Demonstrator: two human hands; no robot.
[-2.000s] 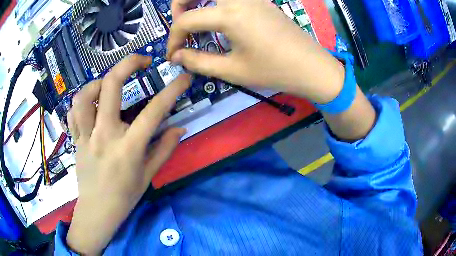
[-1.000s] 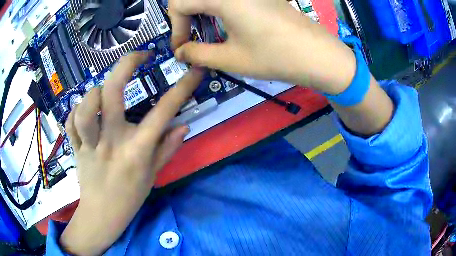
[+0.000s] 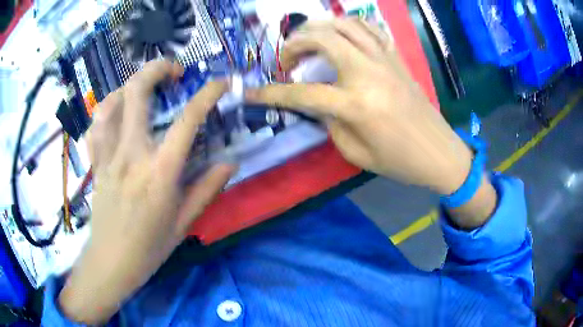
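Observation:
The motherboard [image 3: 182, 89] lies in the white chassis [image 3: 300, 144], blurred by motion. My left hand [image 3: 137, 166] rests over its near left part, fingers spread, index fingertip near the board's small cards. My right hand [image 3: 377, 105] is over the board's right side, index finger pointing left towards a small whitish part [image 3: 238, 89] between both hands. Whether either hand holds anything is too blurred to tell. The black fan of the CPU cooler [image 3: 156, 29] is beyond my left hand. Thin red and black wires [image 3: 279, 51] show beside my right hand.
Dark RAM sticks [image 3: 105, 64] sit left of the cooler. A thick black cable [image 3: 22, 166] curves along the chassis's left side. The red foam pad [image 3: 275, 195] lies under the chassis. Blue trays [image 3: 498, 38] stand at upper right, above grey floor with a yellow line [image 3: 415, 228].
My right hand has moved right and down, and its fingers have spread from their pinch near the small card. My left hand has shifted slightly. The chassis appears slightly further right in view.

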